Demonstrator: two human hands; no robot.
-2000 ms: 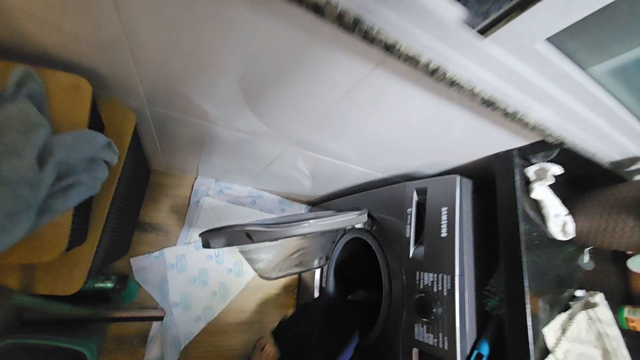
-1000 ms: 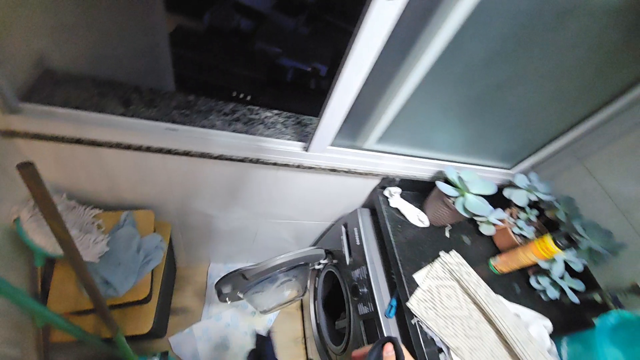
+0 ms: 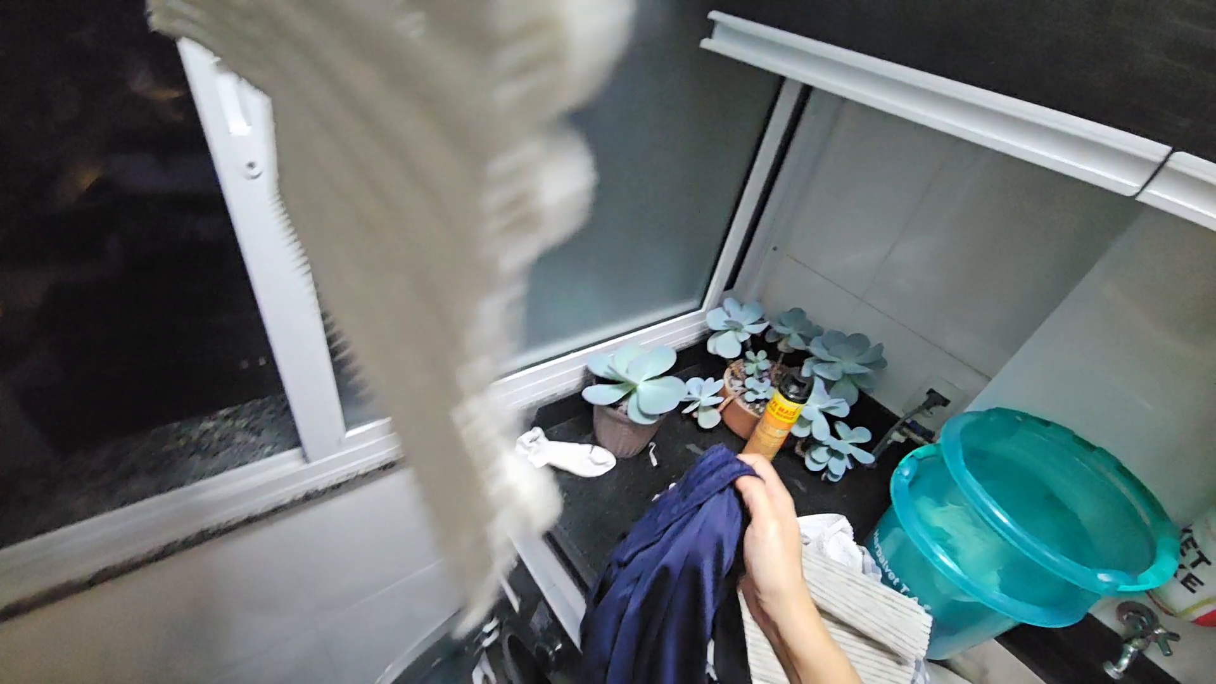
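Note:
My right hand (image 3: 771,532) grips a bunched navy blue cloth (image 3: 660,570) that hangs over the black countertop (image 3: 608,503). Under and beside that wrist lies a striped cream cloth (image 3: 855,608), with a white cloth (image 3: 836,540) behind it. A white sock (image 3: 570,454) rests on the counter near the window. My left hand is out of sight. A blurred beige fringed cloth (image 3: 389,237) hangs close to the camera at the upper left; what holds it up cannot be seen.
Potted succulents (image 3: 635,380) and an orange bottle (image 3: 779,413) stand at the back of the counter. Nested teal buckets (image 3: 1026,570) are at the right, near a metal tap (image 3: 1135,632). Part of the washing machine (image 3: 513,646) shows at the bottom. A sliding window (image 3: 655,190) runs behind.
The view has swung up and right from the washing machine to the counter. The navy cloth is now held up in my right hand, and the beige fringed cloth has come into view.

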